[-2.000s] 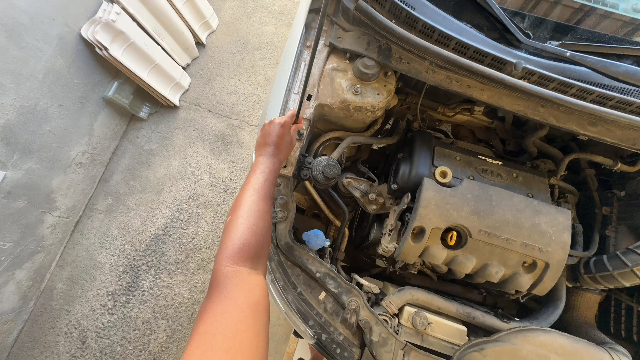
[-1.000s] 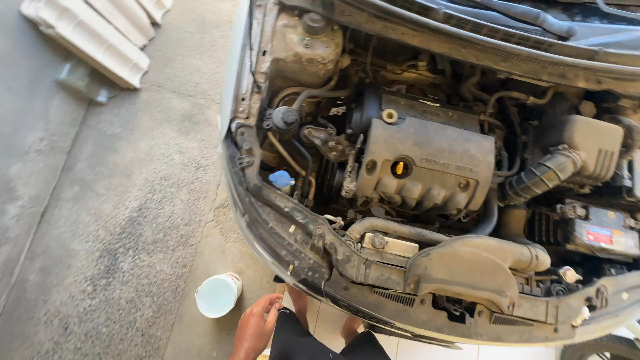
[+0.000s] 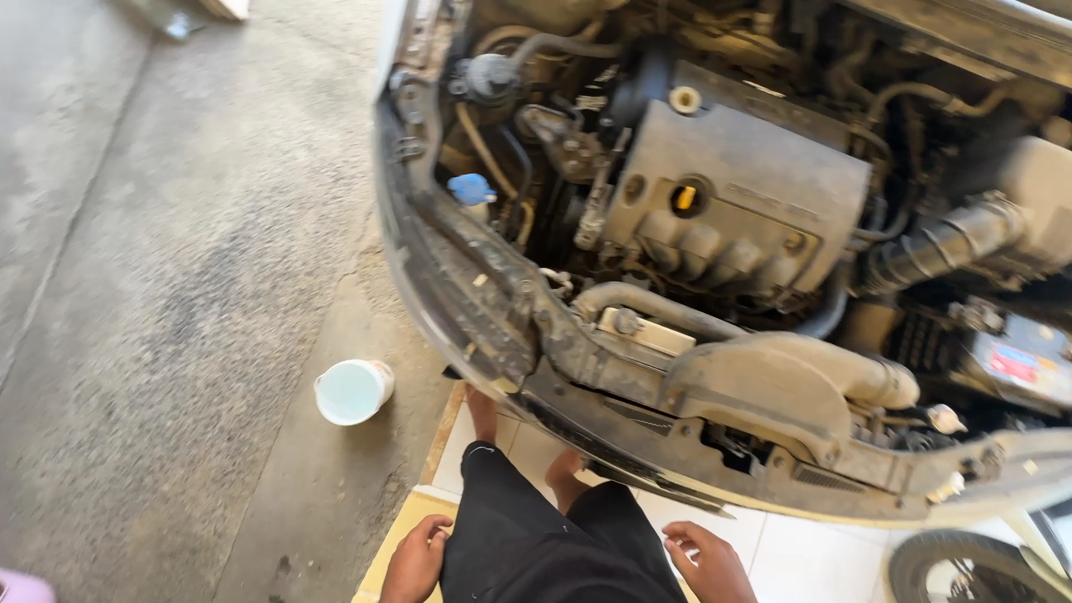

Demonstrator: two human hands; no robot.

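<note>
My left hand (image 3: 419,556) hangs beside my left thigh, fingers loosely curled, nothing seen in it. Beyond my other thigh is my right hand (image 3: 708,559), its fingers bent and apart, also holding nothing visible. Before me lies a car's open engine bay, dusty, with a plastic engine cover (image 3: 737,188) and a yellow dipstick handle (image 3: 686,198). A blue reservoir cap (image 3: 471,189) sits near the bay's left edge. The radiator (image 3: 649,333) top and an air intake duct (image 3: 754,385) lie along the front. At the right are a ribbed air hose (image 3: 942,247) and the battery (image 3: 1017,360).
A white bucket (image 3: 387,387) with pale liquid stands on the concrete floor (image 3: 209,276) left of the bumper. My bare feet are on light tiles (image 3: 712,528). A wheel (image 3: 963,569) shows at lower right, and a pink object (image 3: 23,589) at lower left.
My left hand, on the left fender edge two seconds ago, is down at my side. My right hand has come into view. The view has shifted toward the car's front and my legs.
</note>
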